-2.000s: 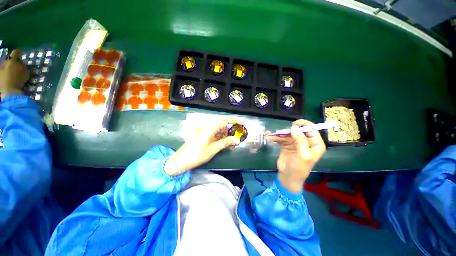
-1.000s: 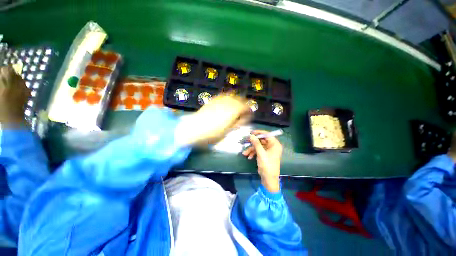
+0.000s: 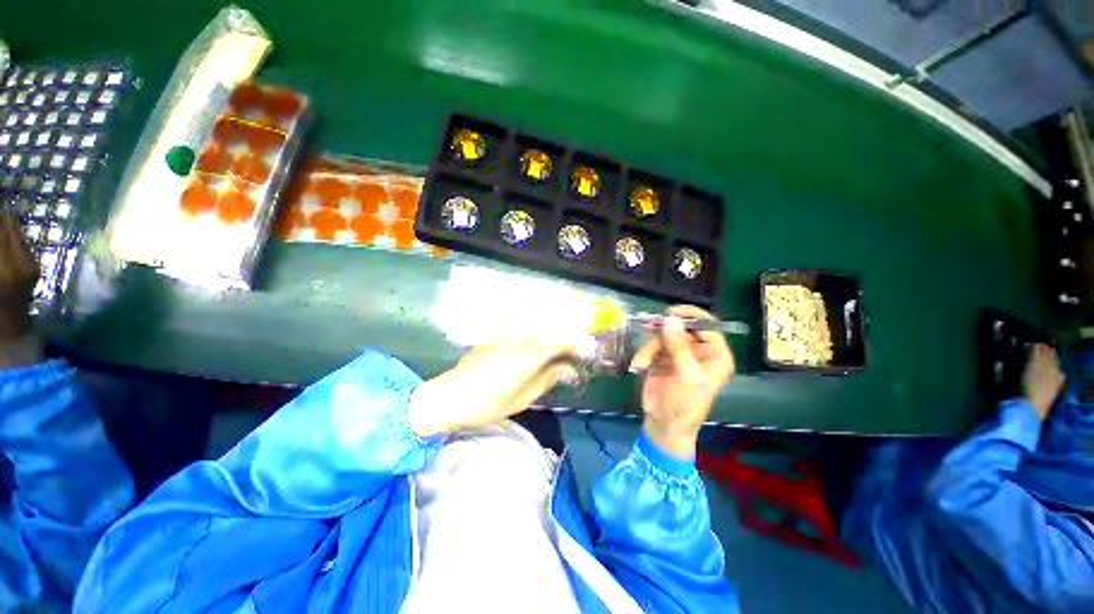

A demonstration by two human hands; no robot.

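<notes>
My left hand [image 3: 510,378] holds a small round part [image 3: 573,369], blurred and mostly hidden by the fingers, at the worktop's front edge. My right hand [image 3: 687,366] holds slim pale tweezers [image 3: 720,325]. A yellow adhesive piece [image 3: 608,317] shows at their left tip, just above and right of my left fingertips. The bright white backing sheet [image 3: 498,308] lies behind my left hand. The black parts tray [image 3: 546,254] lies beyond it. Its far row has four amber-centred discs and an empty right-end pocket. Its near row holds white-silver discs.
Orange round stickers [image 3: 360,210] lie left of the tray, beside a clear bag with orange discs [image 3: 150,216]. A small black box of beige pieces [image 3: 798,324] stands right. A grid tray [image 3: 54,144] and a neighbour's hand are far left. Another person's hand [image 3: 1041,378] is far right.
An amber-centred disc now sits in the far row's fourth pocket, and the right-end disc has left its pocket. My left hand has come back from over the tray to the front edge.
</notes>
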